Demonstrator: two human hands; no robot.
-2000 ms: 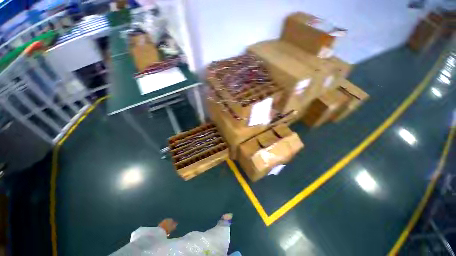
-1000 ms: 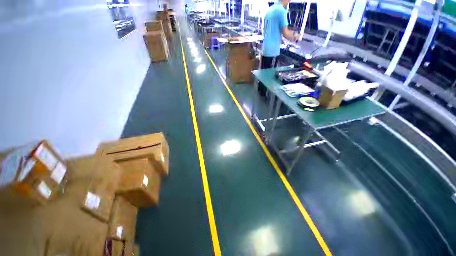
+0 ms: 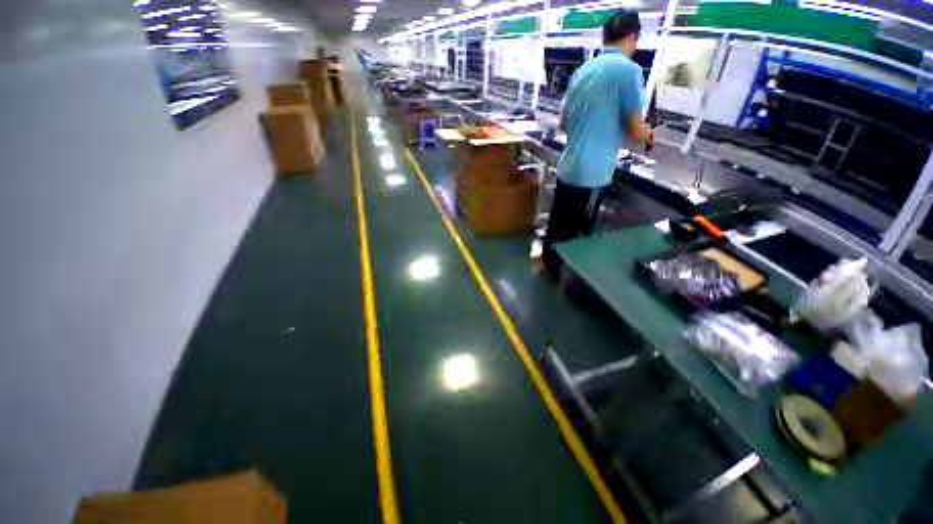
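Neither of my hands is in view. Nearest in front of me on the right is a green-topped workbench (image 3: 634, 307). On it lie a black tray (image 3: 706, 276) with shiny bagged parts, a clear plastic bag of parts (image 3: 742, 350), a roll of tape (image 3: 810, 426), a small brown box (image 3: 868, 411) and white plastic bags (image 3: 834, 295). At the bottom left the top of a brown carton (image 3: 189, 504) shows, cut off by the frame's edge.
A person in a light blue shirt (image 3: 598, 118) stands at the conveyor line beyond the bench. Brown cartons (image 3: 496, 189) stand beside the line, and more cartons (image 3: 292, 138) stand along the pale wall (image 3: 123, 266). Yellow lines (image 3: 370, 358) run along the dark green floor.
The view has swung from the floor cartons to the aisle and moved forward. The left cartons have mostly left the frame. The bench and person appear nearer. My hands, seen earliest, are out of view.
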